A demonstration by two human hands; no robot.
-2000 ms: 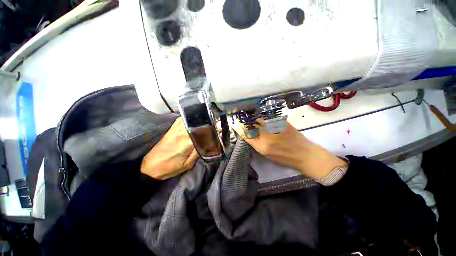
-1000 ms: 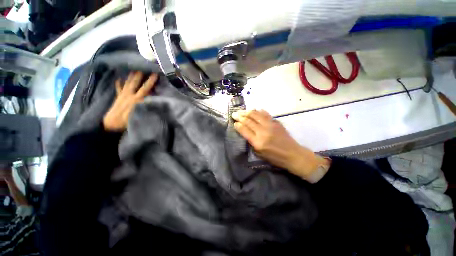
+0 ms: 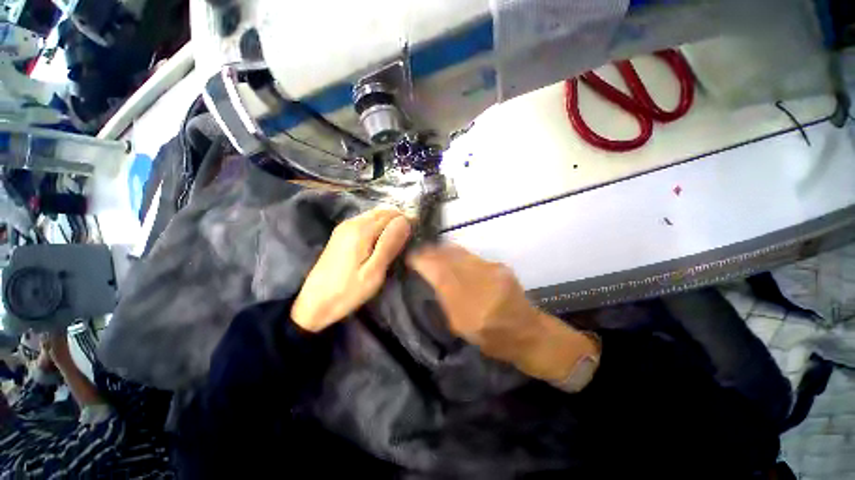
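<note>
The dark grey garment (image 3: 225, 253) lies bunched over the table's left part and my lap. My left hand (image 3: 352, 267) is on the garment just in front of the needle area (image 3: 427, 178), its fingers closed on the cloth. My right hand (image 3: 492, 309), blurred, is beside it with its fingertips at the cloth near the needle; the fabric under them is partly hidden. A narrow dark strip of fabric (image 3: 427, 217) runs from the fingertips to the presser foot. The white sewing machine head (image 3: 328, 37) is above.
Red-handled scissors (image 3: 614, 108) lie under the machine arm. Grey trim (image 3: 656, 279) edges the white table (image 3: 600, 220). White quilted pieces (image 3: 820, 412) are at lower right. Another person's arm (image 3: 75, 370) shows at far left, near a grey machine part (image 3: 56, 286).
My left hand has come from the garment's far left to the needle area. My right hand has drawn slightly towards me. The view has shifted, and the garment is spread farther left.
</note>
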